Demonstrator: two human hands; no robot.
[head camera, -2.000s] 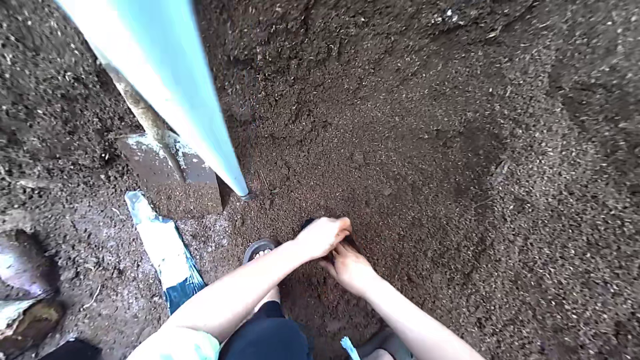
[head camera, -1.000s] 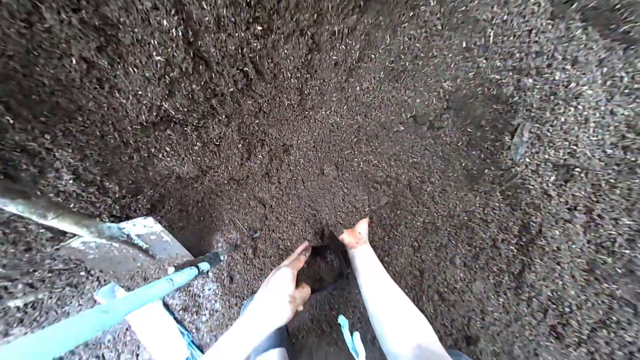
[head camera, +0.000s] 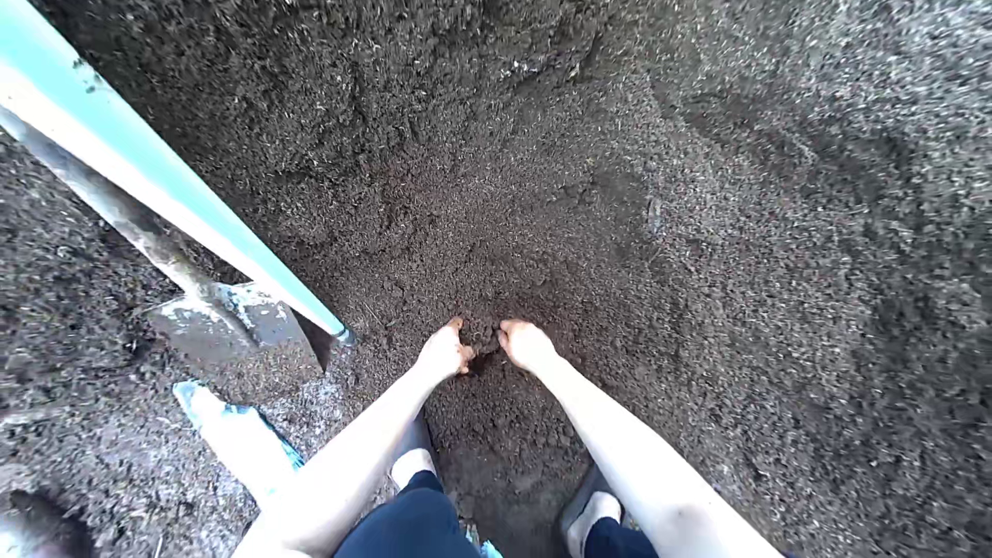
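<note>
Dark, crumbly soil (head camera: 542, 232) flecked with pale bits fills most of the view. Near the middle, my left hand (head camera: 448, 350) rests at the soil with its fingers curved and apart. Across a short gap, my right hand (head camera: 524, 343) has its fingertips in the soil; whether they hold some of it, I cannot tell. Between the hands lies loose soil with a small dark hollow (head camera: 482, 361).
A shovel (head camera: 232, 322) with a metal blade lies at left, beside a pale turquoise pole (head camera: 178, 178) that slants across it. Below is a white and blue plastic bag or wrapper (head camera: 240, 442). My shoes (head camera: 577, 504) stand on the soil below my hands.
My hands, wider apart one second ago around a dark opening, have come closer together. Soil now covers much of that opening. The view has swung, shifting the pole and shovel.
</note>
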